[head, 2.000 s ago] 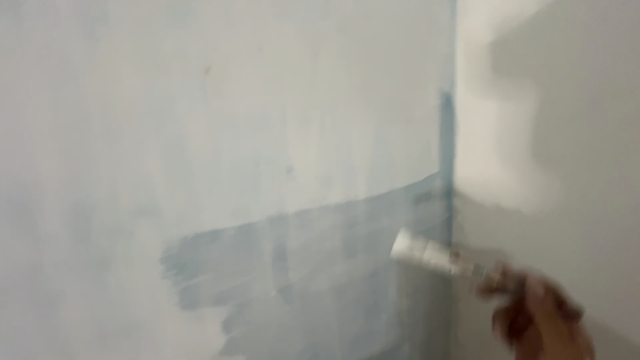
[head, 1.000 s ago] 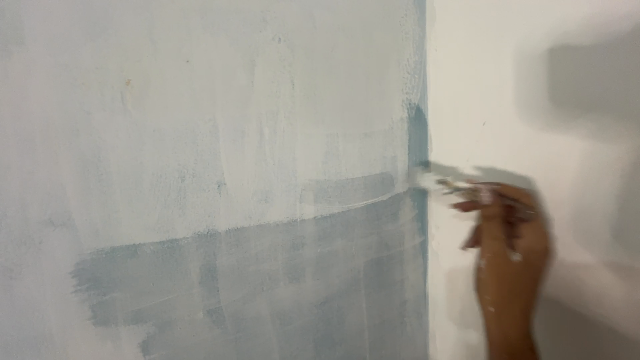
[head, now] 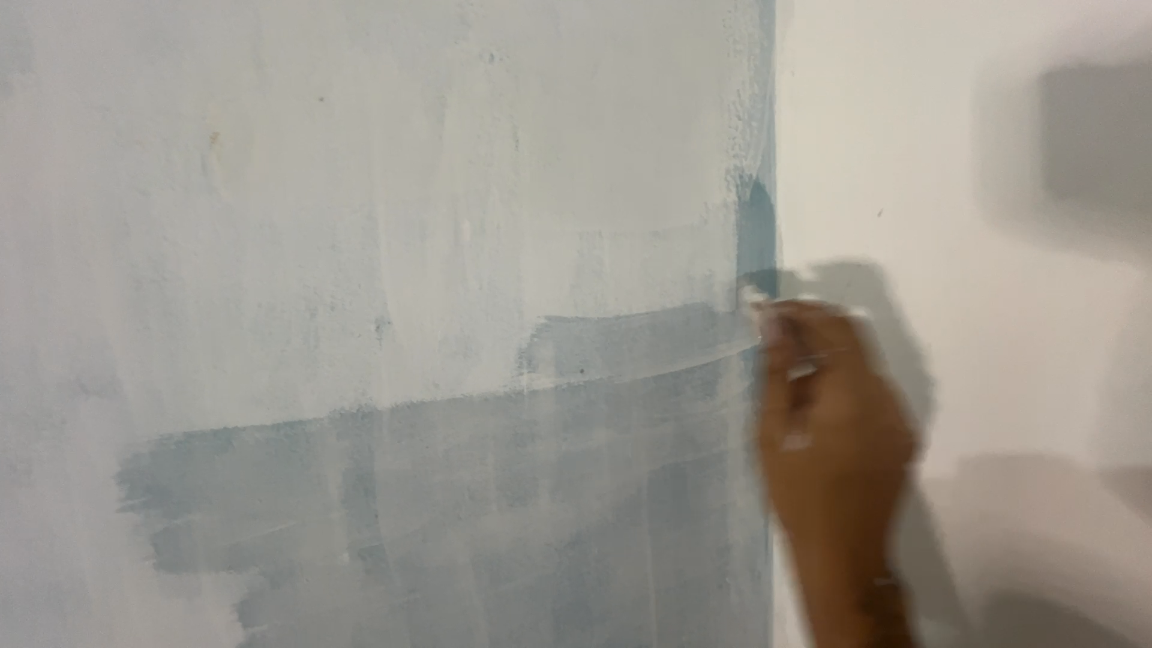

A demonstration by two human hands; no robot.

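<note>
My right hand point(head: 823, 387), blurred and flecked with white paint, is closed around a paintbrush point(head: 760, 306) at the corner where two walls meet. Only a small pale part of the brush shows past my fingers; the rest is hidden by the hand. Its tip is at the blue strip point(head: 758, 234) along the edge of the left wall. To the left of the hand, a grey-blue painted patch point(head: 450, 504) with a ragged left end spreads over the lower part of the paler wall point(head: 270, 225). My left hand is out of view.
A cream-white wall point(head: 891, 117) meets the painted wall at a vertical corner on the right. Shadows of the hand and of other things fall on it. Small marks and uneven streaks show on the left wall.
My right hand with the brush has come up from the lower right to the corner. A short grey-blue band above the large patch, absent two seconds ago, now reaches the corner.
</note>
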